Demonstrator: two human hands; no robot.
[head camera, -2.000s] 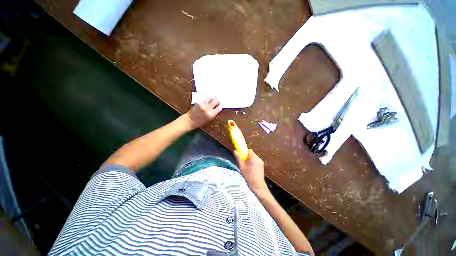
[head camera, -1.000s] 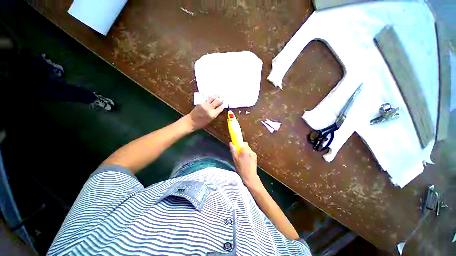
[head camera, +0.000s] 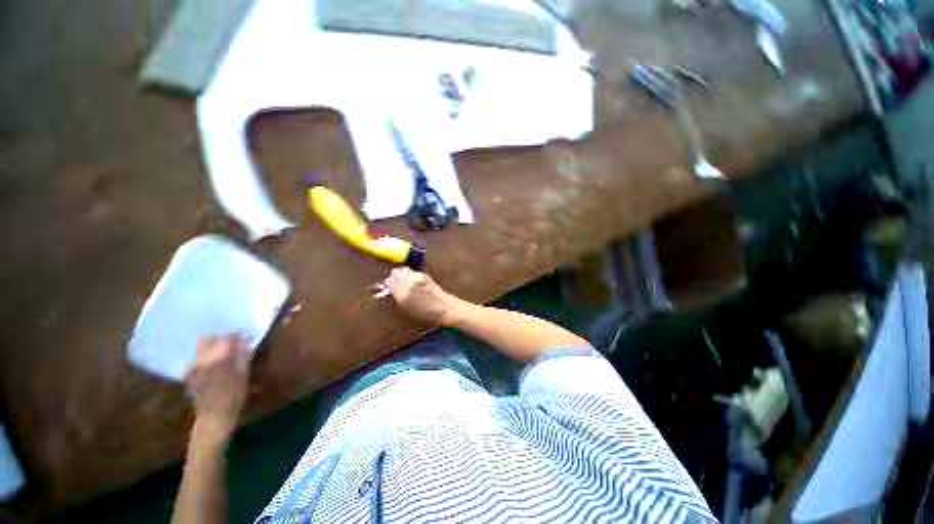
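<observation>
The white cut panel (head camera: 200, 297) with rounded corners lies on the table at left. My left hand (head camera: 218, 377), blurred, is at its lower edge; whether the fingers grip it is unclear. My right hand (head camera: 415, 295) has its fingertips closed on small white offcuts (head camera: 381, 291) at the table's near side. The yellow cutter (head camera: 353, 227) with a black end lies on the table just beyond my right hand. The black-handled shears (head camera: 430, 210) lie partly on the white fabric lay (head camera: 512, 102), their blades blurred.
Grey bars (head camera: 440, 23) lie on the lay, with a second at its upper left (head camera: 200, 46). A bulldog clip (head camera: 456, 90) sits on the lay. A small metal tool (head camera: 661, 84) and a white scrap (head camera: 707, 169) lie at right. The table's edge (head camera: 543, 274) runs beside me.
The view has swung right. The yellow cutter has left my right hand and lies on the table. My right hand has moved from the panel's edge to the small offcuts.
</observation>
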